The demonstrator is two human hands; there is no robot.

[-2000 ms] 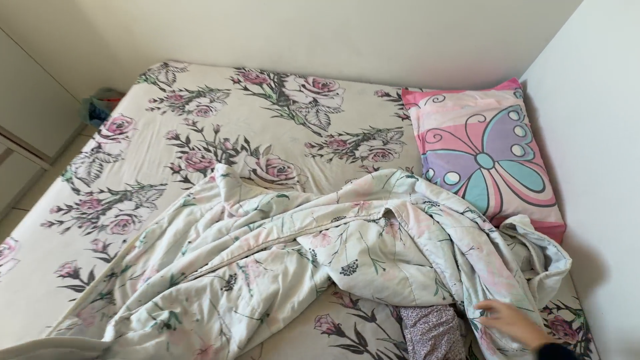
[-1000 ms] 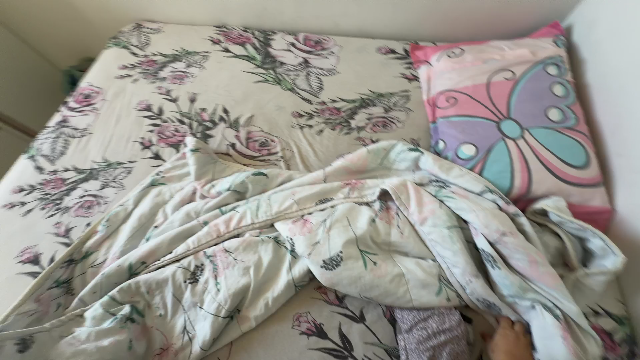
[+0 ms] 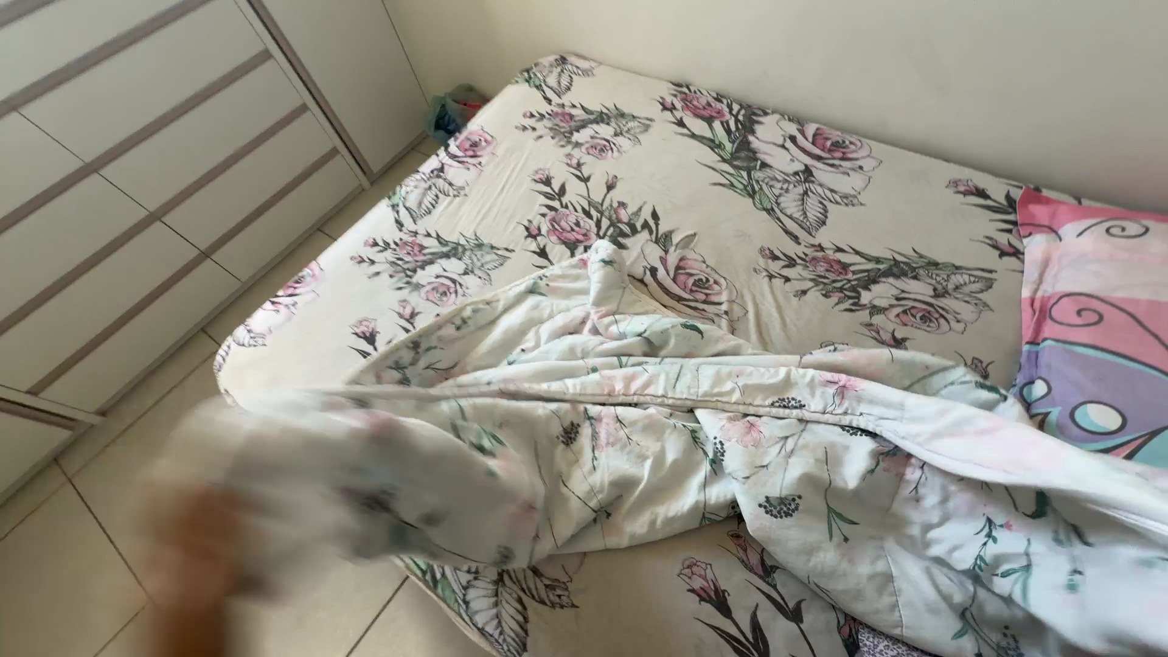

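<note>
A light floral quilt (image 3: 639, 456) lies bunched across a bed covered with a rose-print fitted sheet (image 3: 511, 210). My left hand (image 3: 196, 557), strongly blurred, is at the lower left, shut on the quilt's left end, which is lifted over the bed's edge. The quilt's right part stretches out of the frame at the right. My right hand is outside the view. A pillow with a butterfly print (image 3: 1086, 319) rests at the right on the bed. A bit of small-patterned purplish cloth (image 3: 881, 643) shows under the quilt at the bottom.
White drawers with brown strips (image 3: 164, 201) stand at the left, with a tiled floor (image 3: 119, 511) between them and the bed. A pale wall (image 3: 912, 82) runs behind the bed. A bag-like bundle (image 3: 453, 111) sits near the far left corner.
The view has swung left. The quilt's left end, lying low before, is now raised in my left hand. My right hand, seen on the quilt near the pillow earlier, has left the view.
</note>
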